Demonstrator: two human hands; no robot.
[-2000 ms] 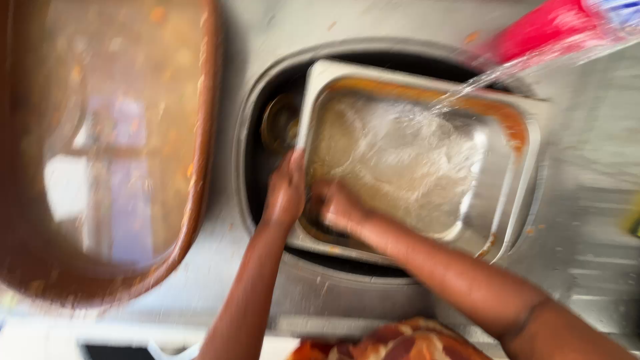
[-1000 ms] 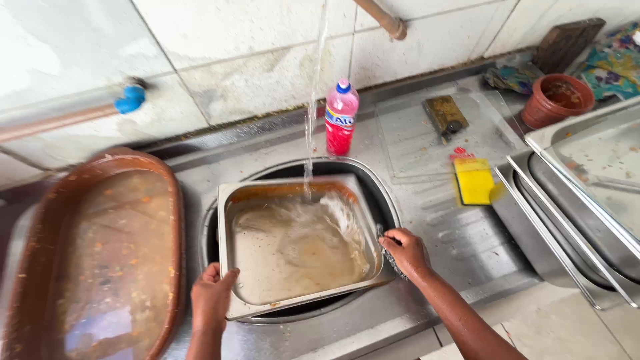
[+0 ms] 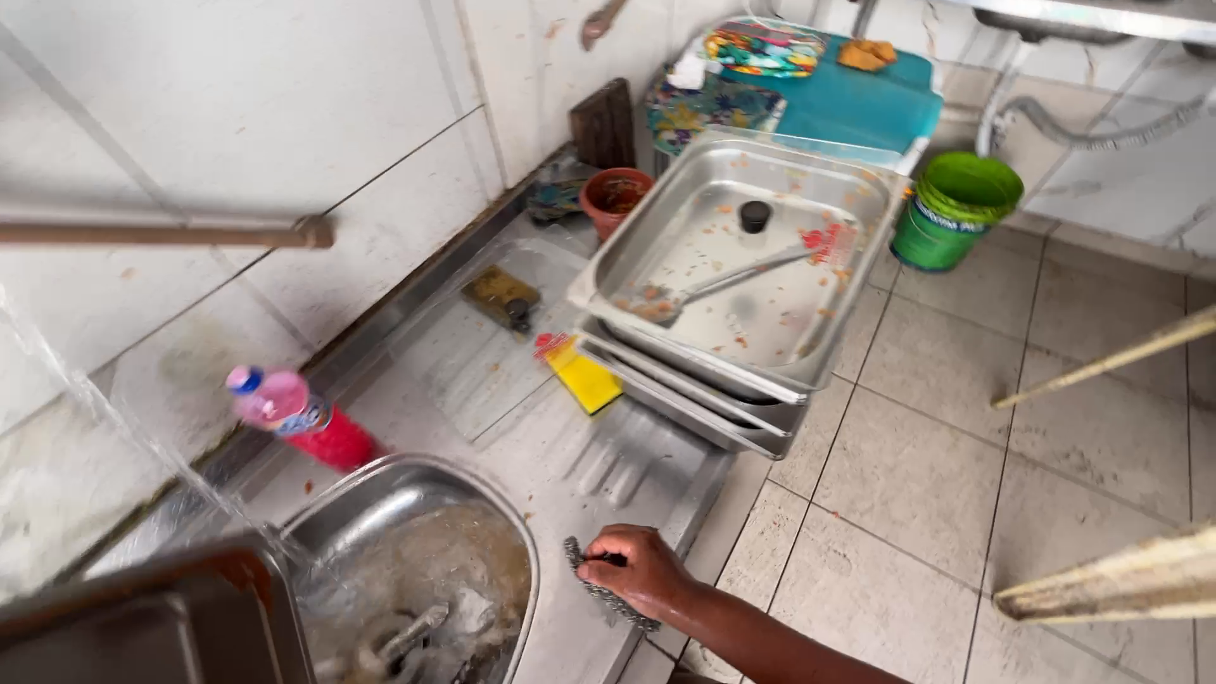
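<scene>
My right hand (image 3: pixel 635 573) grips a steel wool scourer (image 3: pixel 608 597) over the steel counter, right of the sink basin (image 3: pixel 530 570). A metal pan (image 3: pixel 161 617), stained orange-brown at its rim, is tilted at the lower left, beside the basin. My left hand is out of view. A stream of water (image 3: pixel 133 427) falls past the pan's rim into the basin. Cloudy water there holds some utensils (image 3: pixel 413 635), too blurred to name. A bottle of pink liquid (image 3: pixel 302 418) stands behind the basin.
Stacked steel pans (image 3: pixel 698 366) stand on the drainboard; the top one holds a spoon-like utensil (image 3: pixel 731 275) and food scraps. Nearby are a yellow sponge (image 3: pixel 584 377), a brown scouring block (image 3: pixel 501 294) and a terracotta-coloured pot (image 3: pixel 617 195). A green bucket (image 3: pixel 959 209) stands on the tiled floor.
The view has swung right. The pan, level over the basin and full of cloudy water one second ago, is now tilted at the left. My left hand has left the view.
</scene>
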